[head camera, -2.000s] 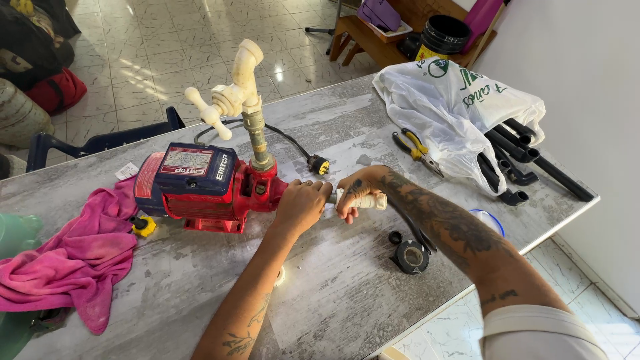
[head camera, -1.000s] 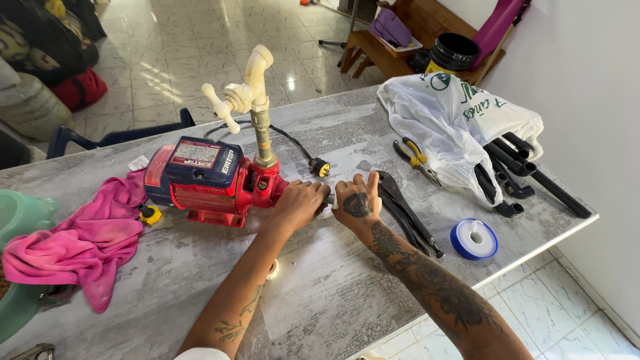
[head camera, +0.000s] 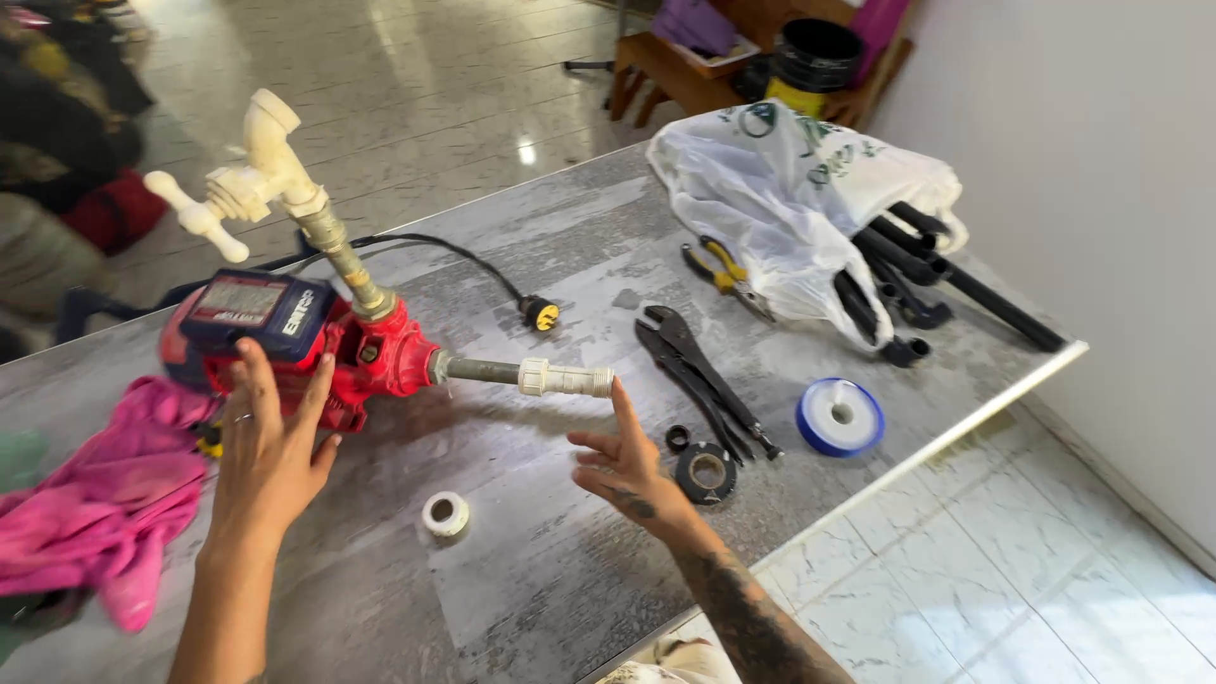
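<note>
A red and dark blue Emtop electric water pump (head camera: 380, 351) lies on the table. My left hand (head camera: 275, 442) rests with spread fingers against the motor's near side. From the pump's top rises a metal pipe (head camera: 342, 261) carrying a cream plastic tap (head camera: 271, 166). A grey metal pipe (head camera: 483, 370) extends sideways from the pump and ends in a white threaded plastic fitting (head camera: 567, 378). The index fingertip of my right hand (head camera: 632, 465) is at this fitting's free end; the other fingers are apart and hold nothing. A white plastic ring (head camera: 446, 514) sits nearer me.
Locking pliers (head camera: 698, 380), black tape (head camera: 706, 472) and a blue-rimmed reel of white tape (head camera: 840, 416) lie right. Behind are yellow-handled pliers (head camera: 724, 274) and a white plastic bag (head camera: 760, 209) with black pipes. A pink cloth (head camera: 123, 484) lies left; the power plug (head camera: 540, 313) is behind the pump.
Both hands were around the side pipe and its fitting. My left hand has moved left onto the motor, and my right hand has let go, its index finger at the fitting's end.
</note>
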